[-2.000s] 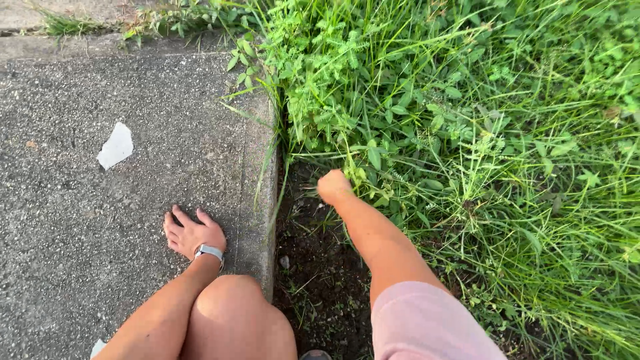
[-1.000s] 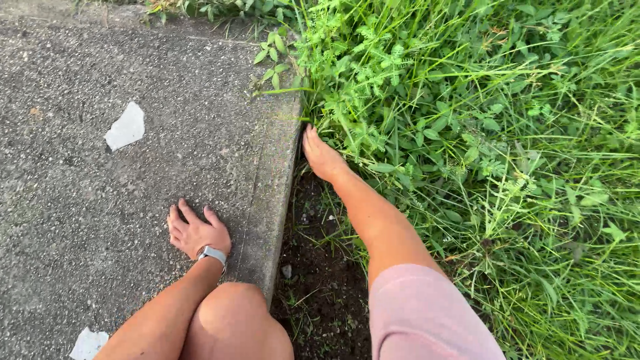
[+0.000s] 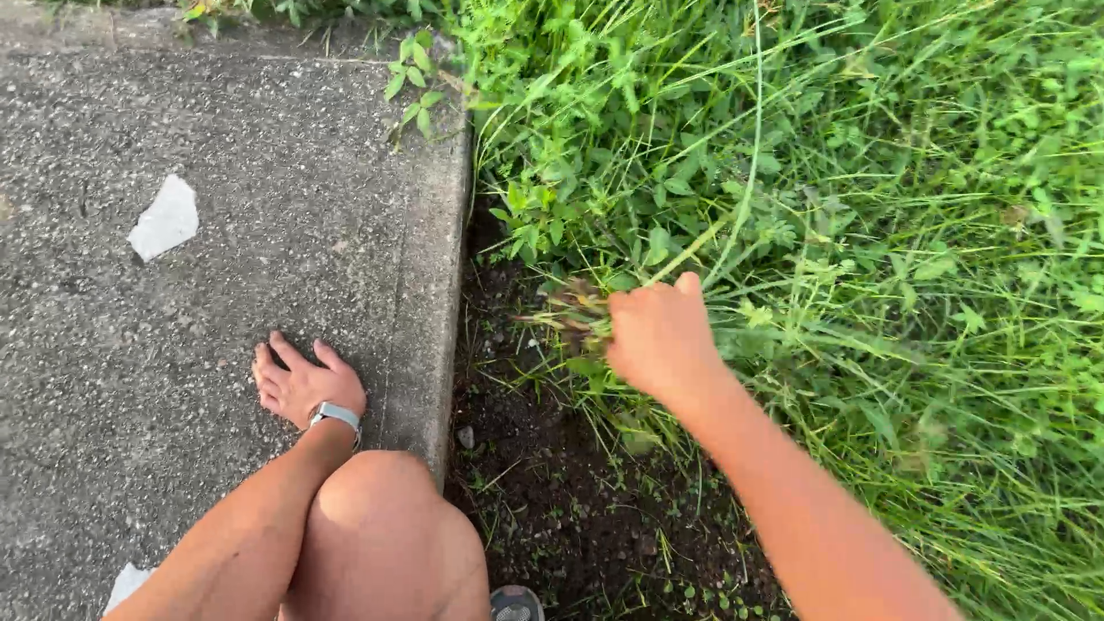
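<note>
My left hand (image 3: 308, 385), with a watch on its wrist, rests palm down with spread fingers on the rough concrete slab (image 3: 216, 302). It holds nothing. My right hand (image 3: 660, 341) is closed around a bunch of pulled grass (image 3: 582, 317); the brownish root ends stick out to the left of the fist and long green blades trail to the right. This fist is over the border between dark bare soil (image 3: 561, 483) and the dense green weeds (image 3: 862, 216). The soil lies along the slab's right edge.
A white scrap (image 3: 166, 218) lies on the slab, with another (image 3: 129, 585) at the lower left. A small leafy weed (image 3: 416, 82) leans over the slab's far corner. My bent knee (image 3: 379, 509) and a shoe tip (image 3: 516, 604) are at the bottom.
My right hand has moved away from the slab's edge, to the right, and now has a bunch of grass in it. My left hand has stayed planted on the concrete.
</note>
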